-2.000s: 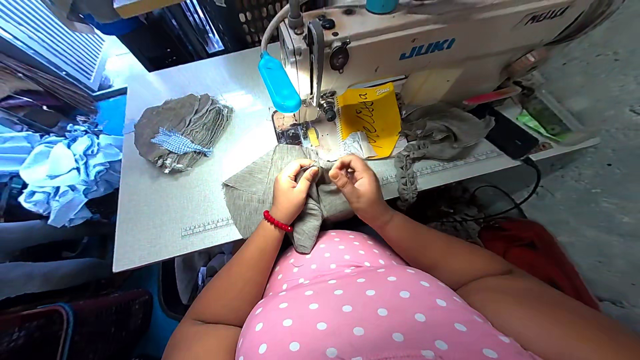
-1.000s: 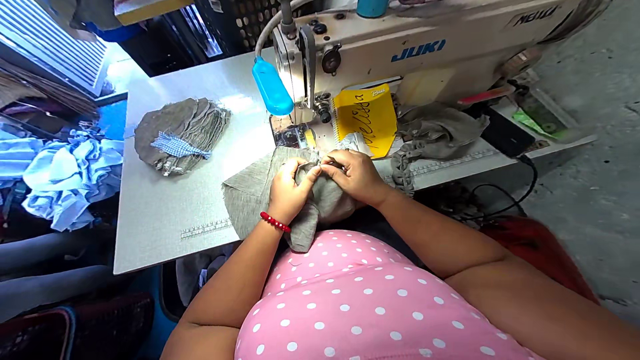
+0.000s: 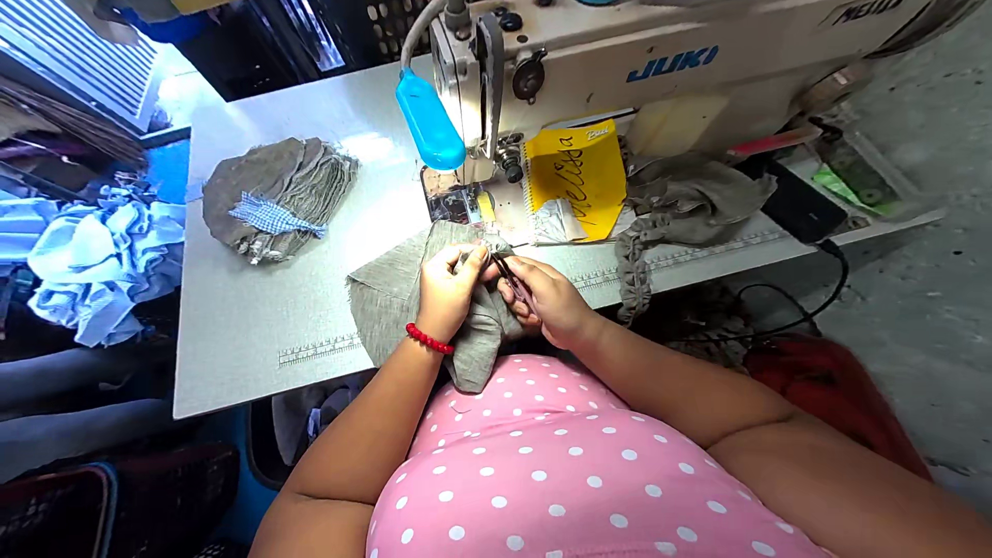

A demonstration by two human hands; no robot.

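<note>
Grey-brown fabric (image 3: 403, 283) lies over the front edge of the sewing table and hangs toward my lap. My left hand (image 3: 451, 291), with a red beaded bracelet on its wrist, pinches the upper edge of this fabric between thumb and finger. My right hand (image 3: 546, 298) grips a dark pair of thread snips or small scissors (image 3: 513, 280), whose tips point at the fabric beside my left fingertips. Whether the blades are apart cannot be told. Just beyond both hands is the needle area of a Juki sewing machine (image 3: 589, 66), with a blue lamp (image 3: 431, 124) hanging beside it.
A stack of grey-brown fabric pieces (image 3: 263, 178) with a blue checked scrap (image 3: 271, 215) sits at the left. Right of the needle lie a yellow notebook cover (image 3: 573, 182) with writing, a gathered fabric strip (image 3: 634, 271) and a black device (image 3: 806, 209) with a cable.
Dark snips or scissors now show plainly in my right hand, angled toward the fabric edge. My left hand keeps its pinch on the fabric at about the same place.
</note>
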